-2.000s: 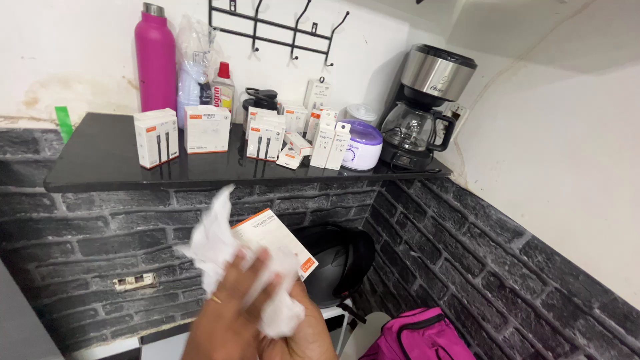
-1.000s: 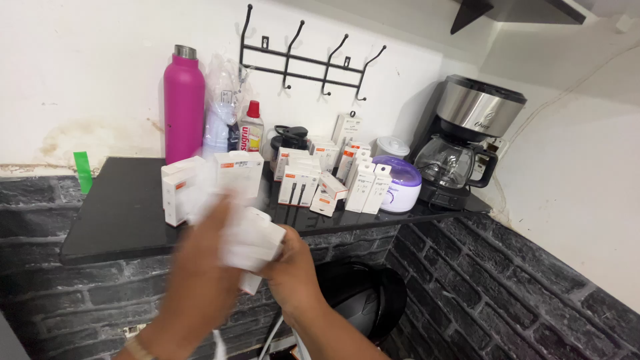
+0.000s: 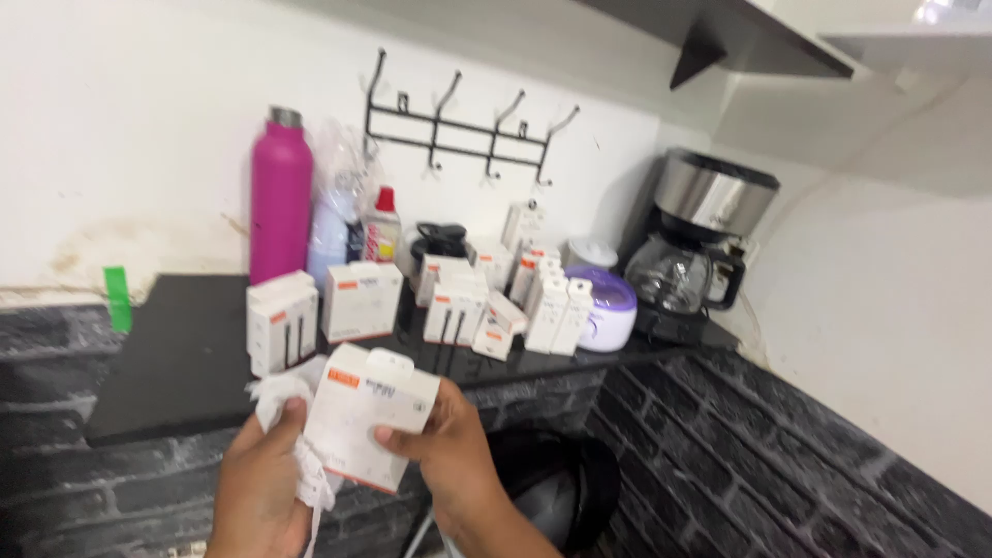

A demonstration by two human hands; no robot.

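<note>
My right hand point(image 3: 457, 453) grips a white cardboard box point(image 3: 364, 434) with an orange label and a hang tab, its thumb across the front. A crumpled white cloth point(image 3: 310, 465) is in my left hand point(image 3: 260, 480), against the box's left edge. Just beyond, on the black shelf point(image 3: 178, 356), stand a white box showing two dark cables point(image 3: 283, 333) and a larger white box point(image 3: 362, 304). Farther right are another box with a cable picture point(image 3: 456, 314), a small tilted box point(image 3: 496, 329) and several slim white boxes point(image 3: 548, 314).
A magenta metal bottle point(image 3: 280, 205), a red-capped bottle point(image 3: 382, 229), a purple-and-white pot point(image 3: 608, 318) and a coffee maker point(image 3: 694, 248) stand along the shelf. Above hangs a black hook rack point(image 3: 465, 128). A black helmet-like object point(image 3: 558, 488) sits below the shelf, before the dark brick-patterned wall point(image 3: 736, 457).
The box was turned in my hands amid blurred motion of the cloth one second ago; now its labelled front faces me. The cloth has moved to the box's left side. The view has tilted upward.
</note>
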